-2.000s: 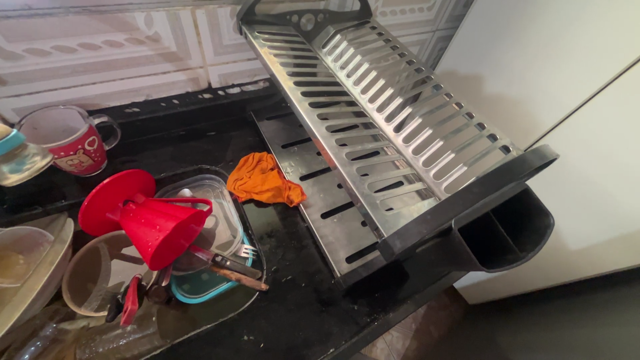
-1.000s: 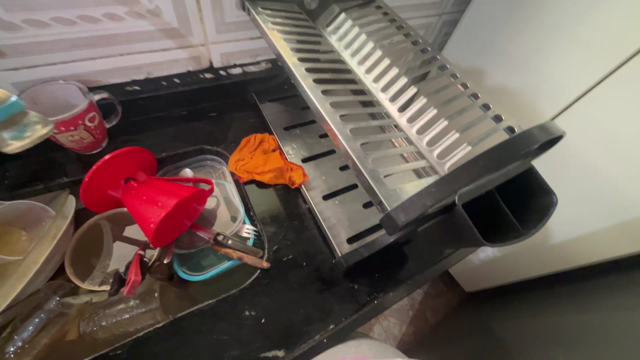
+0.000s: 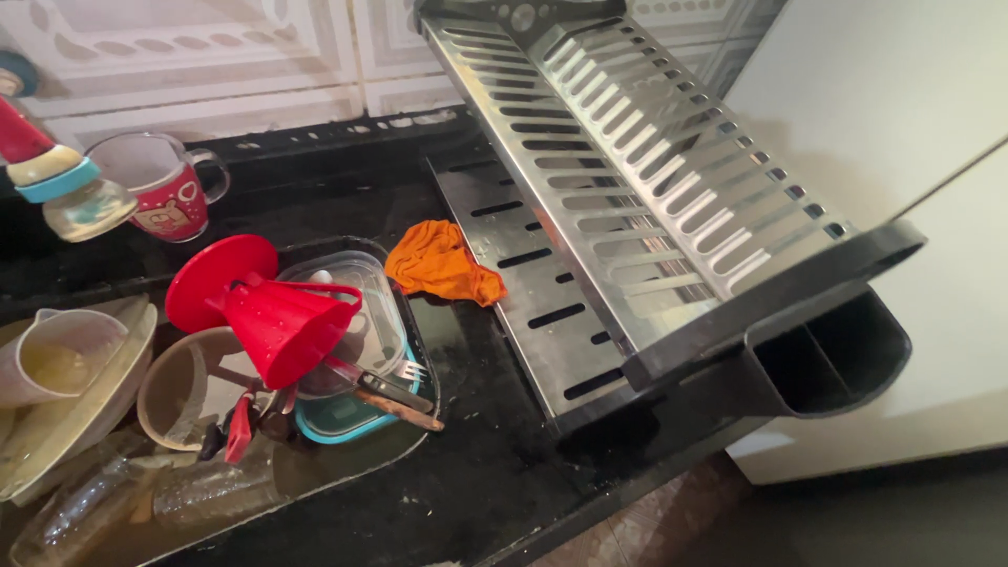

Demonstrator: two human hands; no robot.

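Observation:
Neither my left hand nor my right hand shows in the head view. A crumpled orange cloth (image 3: pixel 442 264) lies on the black counter, touching the lower tray of a metal dish rack (image 3: pixel 598 181). Left of it, a red plastic coffee dripper (image 3: pixel 291 327) lies tilted on top of dishes in the sink. Beneath and beside the dripper are a clear container with a turquoise rim (image 3: pixel 346 429), a brown-rimmed bowl (image 3: pixel 169 390) and a knife (image 3: pixel 394 390). A measuring cup (image 3: pixel 67 354) rests in a large bowl at the left. Glasses (image 3: pixel 213 488) lie low in the sink.
A red-printed glass mug (image 3: pixel 169 205) stands behind the sink, by the tiled wall. The faucet's end (image 3: pixel 79 197) hangs at the left. A black cutlery holder (image 3: pixel 835 354) is attached to the rack's near side. A white panel (image 3: pixel 890 157) stands at the right.

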